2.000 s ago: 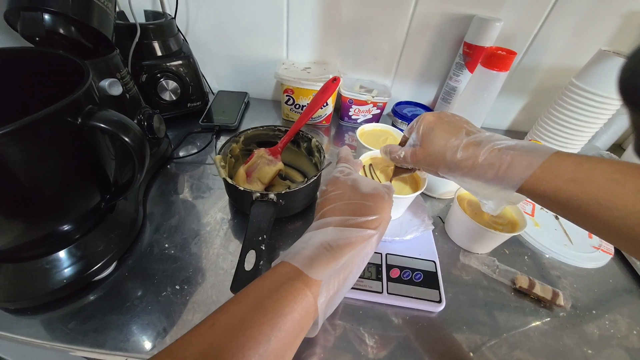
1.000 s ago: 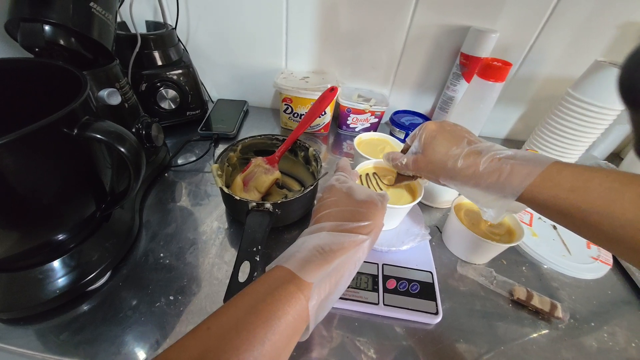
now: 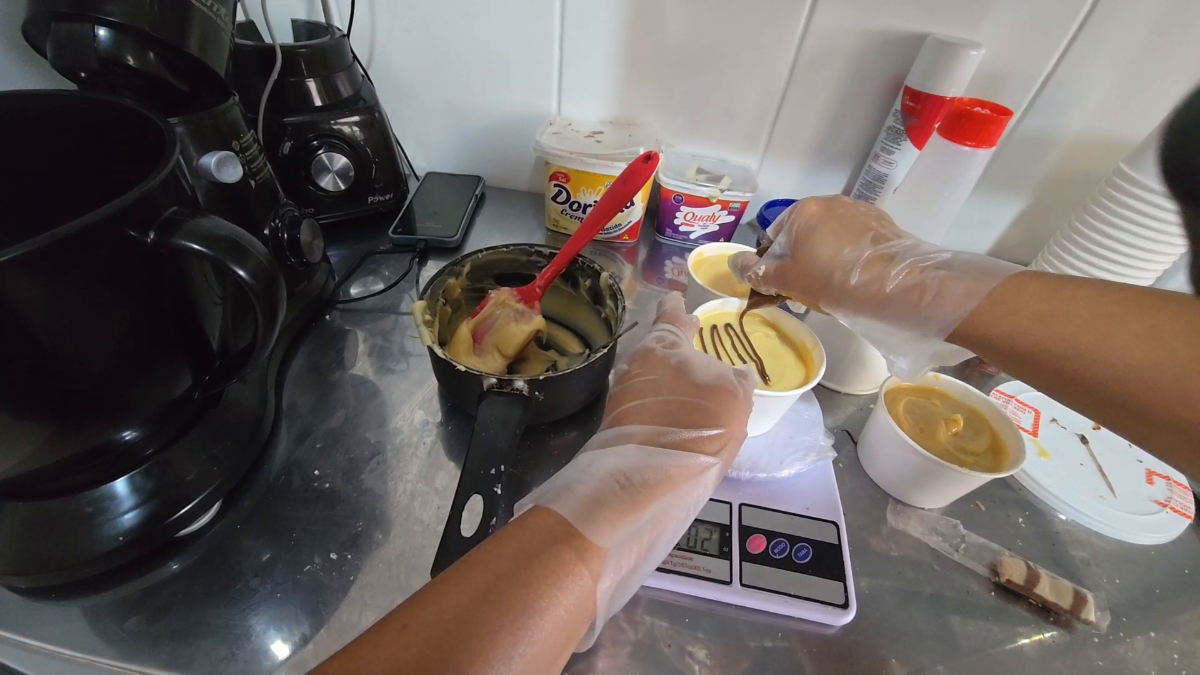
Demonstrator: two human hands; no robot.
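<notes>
My left hand [image 3: 680,389], in a clear plastic glove, rests against the near left side of a white cup of yellow cream [image 3: 783,352] on a kitchen scale [image 3: 797,562]. My gloved right hand [image 3: 825,253] is closed around a small piping bag of chocolate [image 3: 764,300], mostly hidden by the fingers. A thin brown line runs from its tip onto the cream, where zigzag lines lie. Behind stands another filled cup [image 3: 717,272]; a third filled cup [image 3: 952,431] is at the right. A black saucepan [image 3: 525,384] holds cream and a red spatula [image 3: 600,225].
A black stand mixer [image 3: 122,281] and blender base [image 3: 328,159] stand left, near a phone [image 3: 438,208]. Margarine tubs [image 3: 703,202], bottles [image 3: 947,169] and stacked cups [image 3: 1116,225] line the back. A white lid [image 3: 1097,459] and wrapped striped stick [image 3: 1045,591] lie right.
More brown zigzag lines now cover the cream than in the earlier frames. My right hand has shifted slightly over the cup; my left hand stays beside it.
</notes>
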